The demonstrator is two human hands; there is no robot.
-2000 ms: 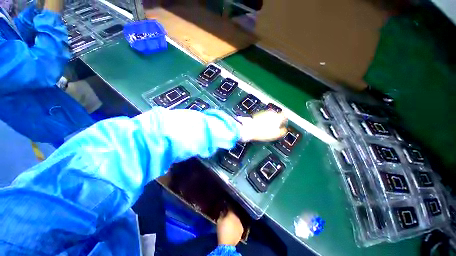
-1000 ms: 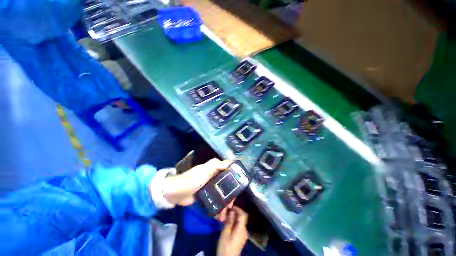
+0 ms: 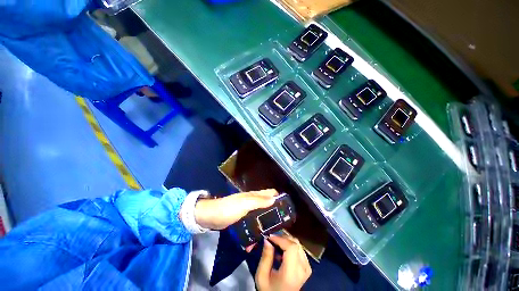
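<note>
My left hand (image 3: 230, 210) grips a black device housing (image 3: 268, 220) above my lap, its square-window face up. My right hand (image 3: 284, 262) is below it, thumb and fingertips close together at the housing's lower edge; anything thin between them cannot be made out. A clear blister tray (image 3: 364, 253) lies on the bench to the right with several black housings in two rows. The last one in the far row (image 3: 395, 120) looks reddish-brown on its face, with a tiny blue bit at its lower edge.
An open brown carton (image 3: 314, 243) sits below the bench edge, under my hands. A blue-and-white clump (image 3: 414, 276) lies on the green bench (image 3: 188, 34). Stacked clear trays (image 3: 478, 170) stand at the right. A person's blue sleeve (image 3: 62, 51) and a blue stool (image 3: 149, 136) are at upper left.
My left hand reached over the tray, then came back to my lap with a housing, whose tray place now shows bare. My right hand has come up to its lower edge. The view has shifted.
</note>
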